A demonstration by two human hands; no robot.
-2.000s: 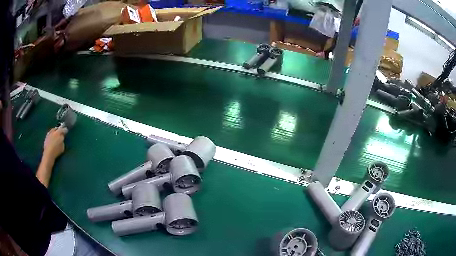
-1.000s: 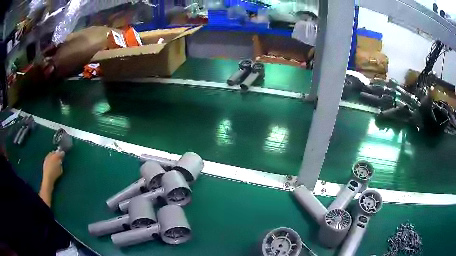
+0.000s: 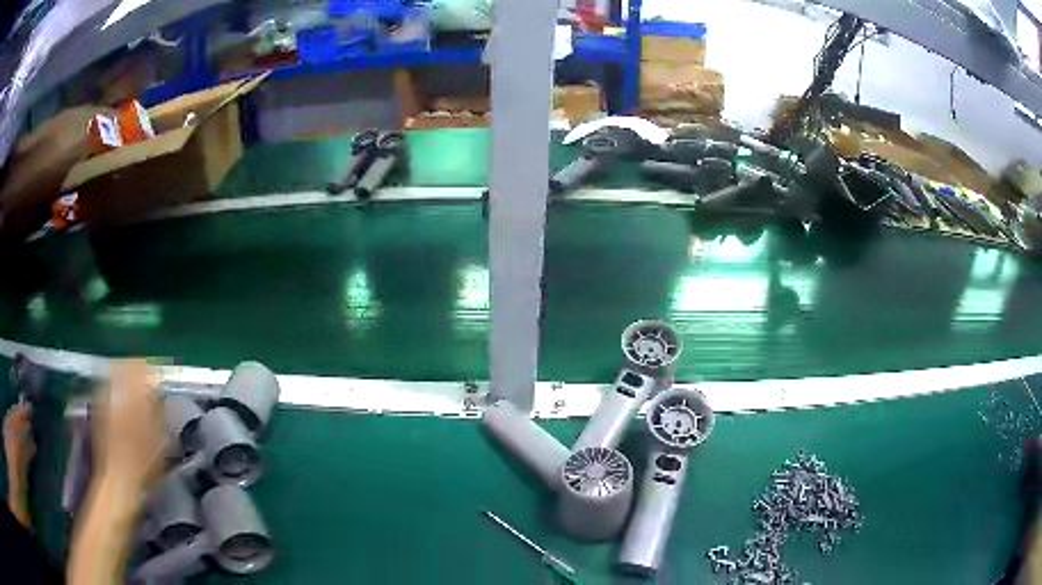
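Observation:
Grey fan bodies lie in a cluster (image 3: 235, 528) at the left. A blurred bare hand and forearm, which I take as my left hand (image 3: 128, 423), reach up over them; whether it holds one cannot be told. Three more fan bodies lie right of centre: one with a hollow spoked head at the back (image 3: 651, 346), one beside it (image 3: 679, 421), and one with a finned round face (image 3: 596, 475). A thin screwdriver-like tool (image 3: 528, 542) lies in front of them. A heap of tiny grey fittings (image 3: 806, 503) lies at the right. My right hand is not in view.
A grey post (image 3: 517, 229) stands at the bench's white edge strip (image 3: 343, 394). Beyond is the green belt (image 3: 400, 274), with a carton (image 3: 171, 160) and two fan bodies (image 3: 371, 166). Another person's hand (image 3: 18, 440) is at the left rim; a dark shape is at the lower right rim.
The view has swung right. The fan body at the bottom centre is gone from there, and the thin tool now shows. The blurred hand has appeared over the left cluster.

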